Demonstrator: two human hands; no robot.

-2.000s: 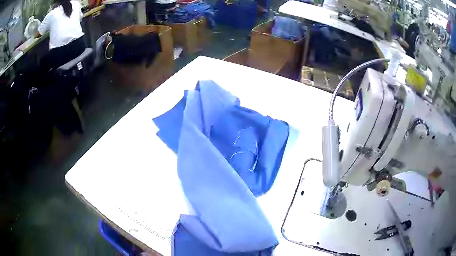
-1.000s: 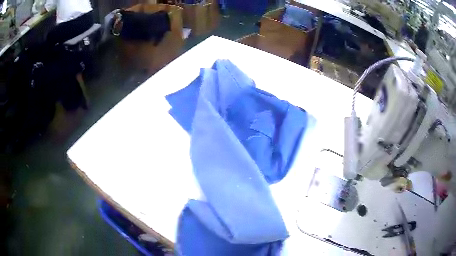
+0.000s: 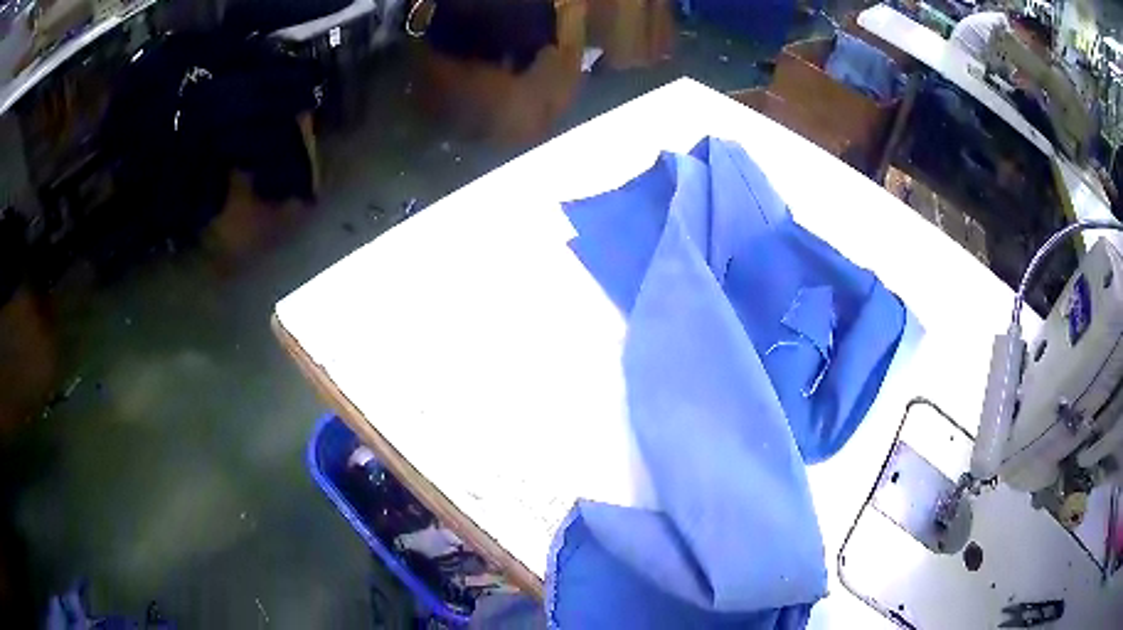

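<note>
The blue denim garment piece [image 3: 714,418] lies folded over itself on the white sewing table [image 3: 493,357], left of the machine. Its paler face forms a long strip down to the table's front edge; the darker face shows at the upper right. A small squarish blue patch piece [image 3: 809,314] with pale thread ends lies on the darker face. The off-white sewing machine head [image 3: 1071,382] is cut off by the right edge. The black thread snips [image 3: 1032,614] lie at the lower right. Neither of my hands is in the picture.
The blue scrap bin [image 3: 323,462] with scraps inside is below the table's left front edge. The grey-white lamp [image 3: 1000,400] hangs beside the needle area. Cardboard boxes [image 3: 788,105] of cloth stand behind the table. A person in white [image 3: 982,37] is at the far upper right.
The view has swung left and down, so table, cloth and machine sit further right and more of the scrap bin shows. The cloth itself has not visibly moved on the table.
</note>
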